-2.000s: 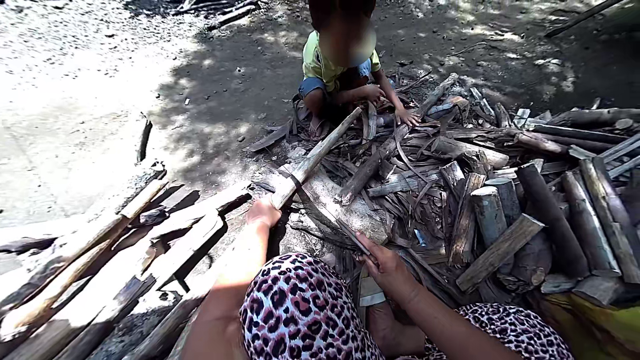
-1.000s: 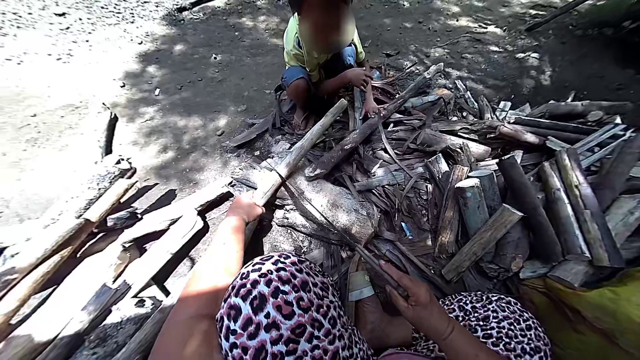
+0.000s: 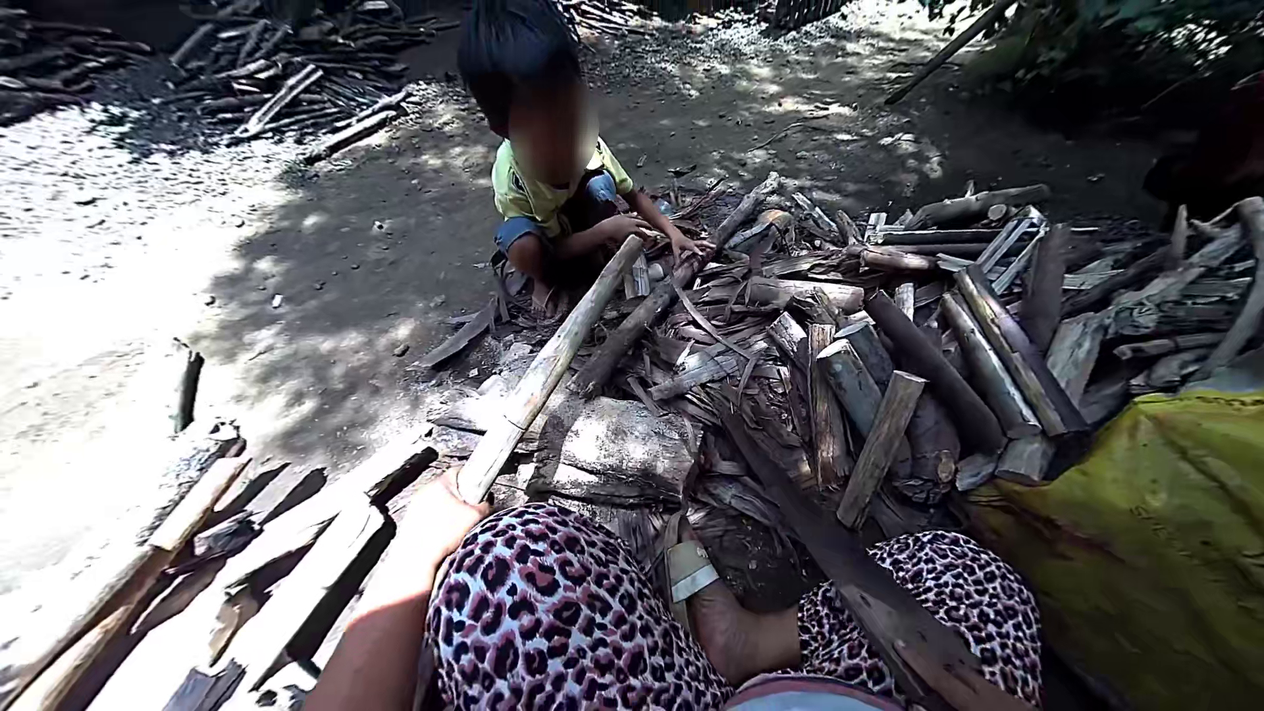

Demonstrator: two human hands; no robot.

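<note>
My left hand [image 3: 454, 509] is closed around the near end of a pale, debarked wooden pole [image 3: 553, 365]. The pole slants up and away over a thick log [image 3: 622, 439], and its far end is near the hands of a crouching person [image 3: 543, 188] in a yellow-green top. One of that person's hands rests on a dark branch [image 3: 632, 336] beside the pole. A long, flat dark piece [image 3: 829, 543] slants over my right knee; I cannot tell whether it is a blade or wood. My right hand is not visible.
Split firewood [image 3: 879, 444] and bark scraps are heaped at centre and right. Long split poles [image 3: 306, 583] lie at lower left, and a yellow sack [image 3: 1136, 523] is at lower right. My sandalled foot [image 3: 716, 612] is near the log. More branches [image 3: 286, 99] lie at the back left.
My right hand, earlier holding a long, thin dark piece beside the log, has gone out of view. My left hand still holds the pale pole. The view has tilted up.
</note>
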